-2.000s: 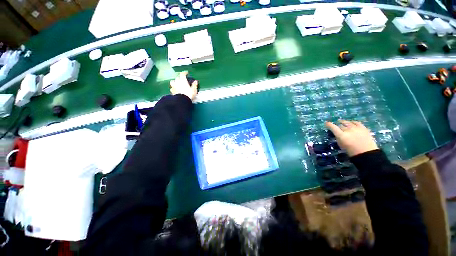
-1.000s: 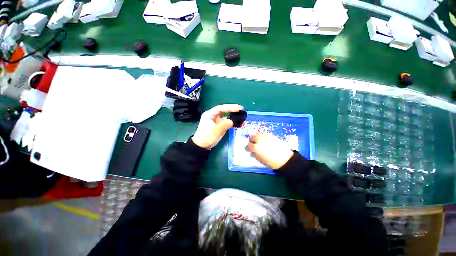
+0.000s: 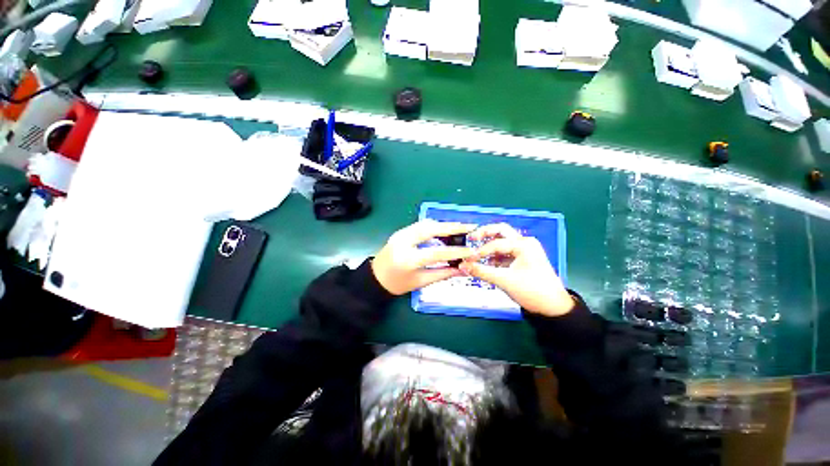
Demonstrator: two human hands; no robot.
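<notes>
My left hand holds a small black unit above the blue parts bin. My right hand has its fingertips on the right side of the same unit. The fingers cover most of the unit, so its details are hidden. Small white parts lie in the bin below the hands. The clear blister tray lies to the right, with black parts in its lower left pockets.
A tool holder with blue handles stands left of the bin, a black bundle against it. Further left are a smartphone and a white sheet. Units and white boxes sit on the belt beyond the pale rail.
Two seconds ago my left hand was at the belt and my right over the blister tray. Since one second ago, my right hand has risen from the bin's white parts to the unit, meeting my left.
</notes>
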